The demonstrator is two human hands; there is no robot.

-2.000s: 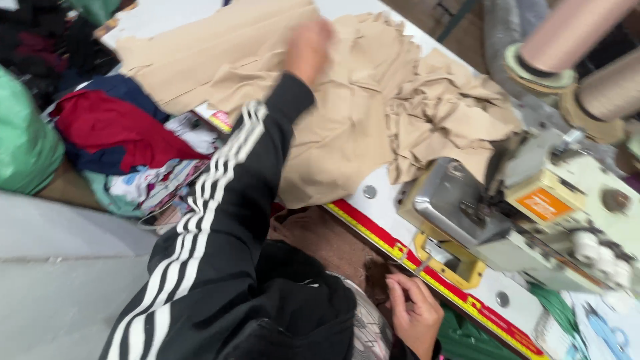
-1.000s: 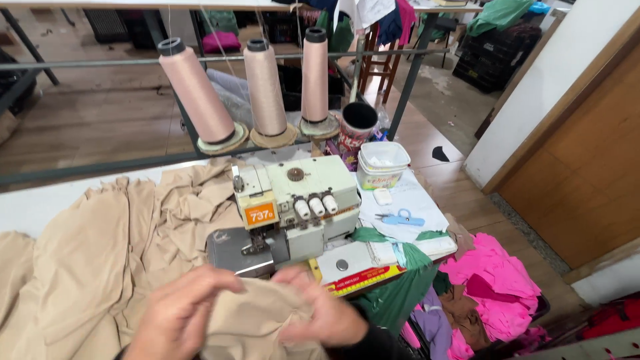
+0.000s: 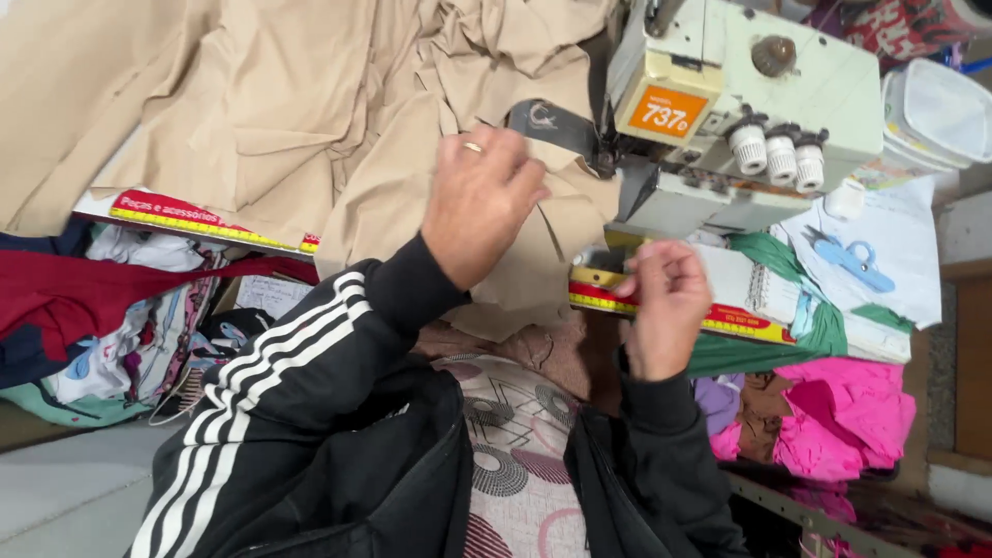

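Note:
Beige fabric (image 3: pixel 279 116) spreads over the table, one end lying beside the needle area of an overlock sewing machine (image 3: pixel 775 101). My left hand (image 3: pixel 484 201), with a ring on one finger, is over this fabric in front of the machine's dark plate (image 3: pixel 550 128); its fingers are bent, and whether they pinch cloth cannot be told. My right hand (image 3: pixel 665 306) is at the table's front edge, right of the fabric, by a small yellow metal part (image 3: pixel 597 276). Its fingers are curled and slightly blurred; nothing plainly shows in them.
Blue-handled thread snips (image 3: pixel 852 260) lie on paper at the right, near a plastic tub (image 3: pixel 942 116). A green cloth (image 3: pixel 821 329) hangs over the table edge above pink fabric (image 3: pixel 852 418). Mixed garments (image 3: pixel 116 333) are piled at the lower left. A yellow measuring tape (image 3: pixel 194 223) runs along the front edge.
One second ago both hands held a beige piece together in front of the machine; now they are apart, and beige fabric lies beside the needle area. The view has tilted down.

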